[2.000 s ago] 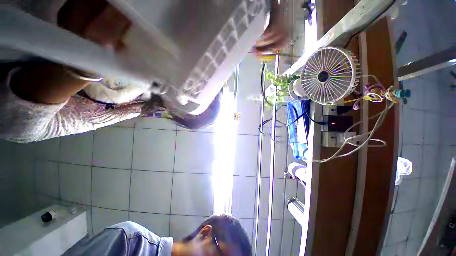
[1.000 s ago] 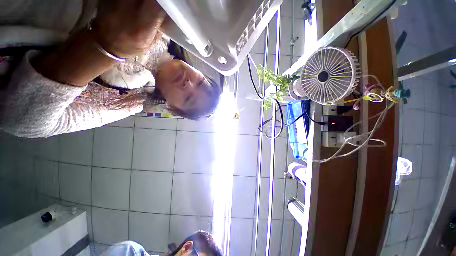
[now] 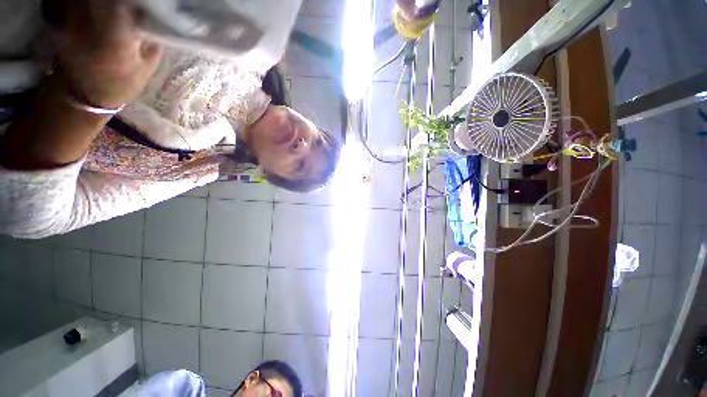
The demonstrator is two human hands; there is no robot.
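A white plastic part (image 3: 267, 19), blurred and cut off by the top edge, is held at the upper left by a hand (image 3: 112, 66) with a thin bracelet. That arm's pale sleeve joins a person facing the camera, so it does not look like mine. Part of another hand (image 3: 419, 9) shows at the top edge beside a yellow band (image 3: 412, 27); whose hand it is and what it grips cannot be told. Neither of my own hands can be made out.
The view is turned sideways. A white fan (image 3: 510, 118) stands right of centre by a green plant (image 3: 425, 128), a blue item (image 3: 462, 201) and white cables (image 3: 543, 225) on a brown board (image 3: 519, 310). Another person (image 3: 267, 380) shows at the bottom. Bright lamps cross the ceiling.
The white part has moved up and left, partly out of the picture. The braceleted hand has moved left. A hand and yellow band now show at the top. The person at the bottom has shifted left.
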